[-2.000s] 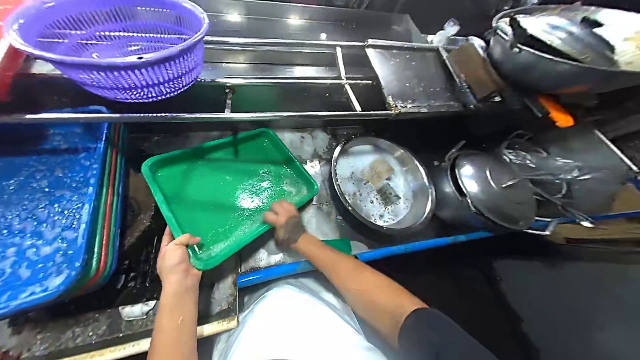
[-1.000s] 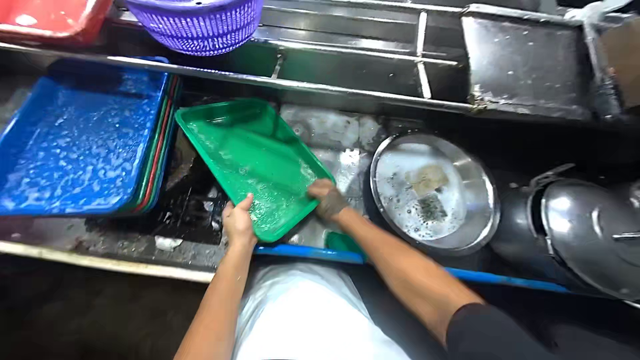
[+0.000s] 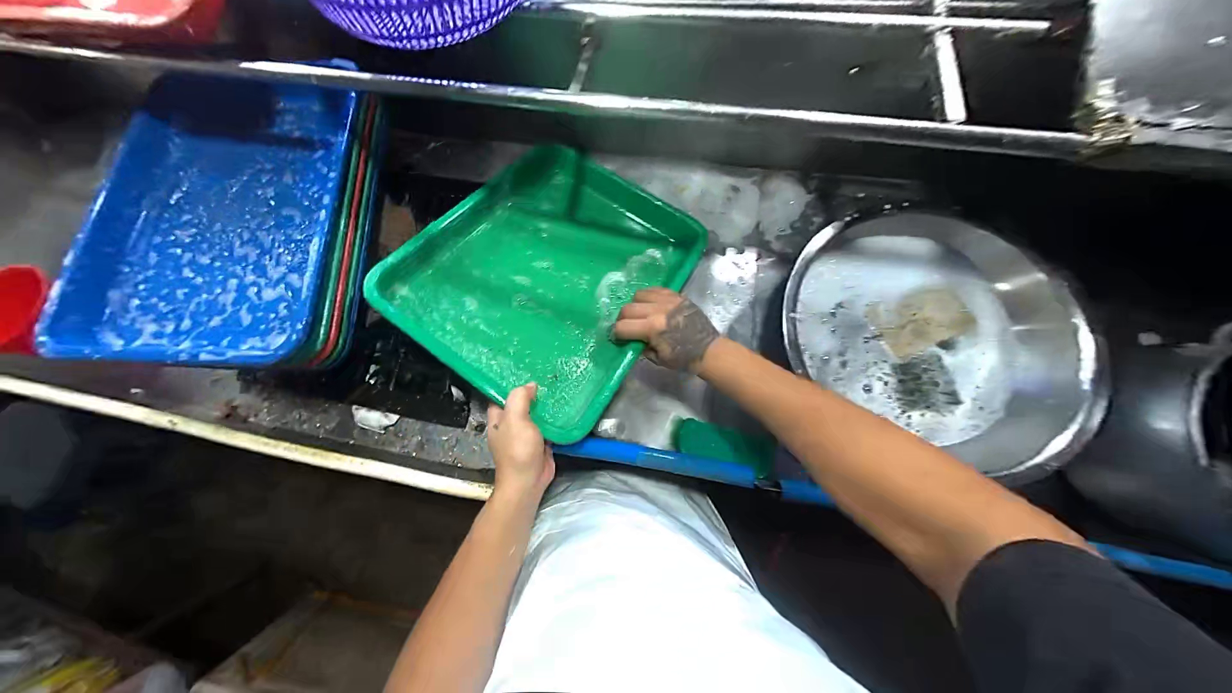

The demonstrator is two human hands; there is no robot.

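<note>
A green plastic tray [image 3: 520, 279], wet with suds, lies tilted towards me over a wet metal counter. My left hand [image 3: 520, 438] grips its near rim, thumb on the inside edge. Curled over the inside of the tray's right side is my right hand [image 3: 664, 327], darkened on its back; whether it holds a scrubber under the fingers cannot be seen. Right of the tray stands a round steel basin [image 3: 1049, 356] of soapy water, with a tan sponge-like pad [image 3: 922, 320] and a dark scouring pad [image 3: 924, 382] in it.
Stacked trays, a wet blue one [image 3: 221, 231] on top, stand at the left beside a red container [image 3: 19, 308]. A metal ledge [image 3: 674, 108] runs behind, with a purple plastic basket [image 3: 419, 19] above it. A dark metal pot [image 3: 1145, 423] is right of the basin; a blue pipe [image 3: 664, 462] runs along the near edge.
The green tray has turned, and my right hand has moved from its near right corner area up along the right side. My left hand stays at the near rim. The view has shifted.
</note>
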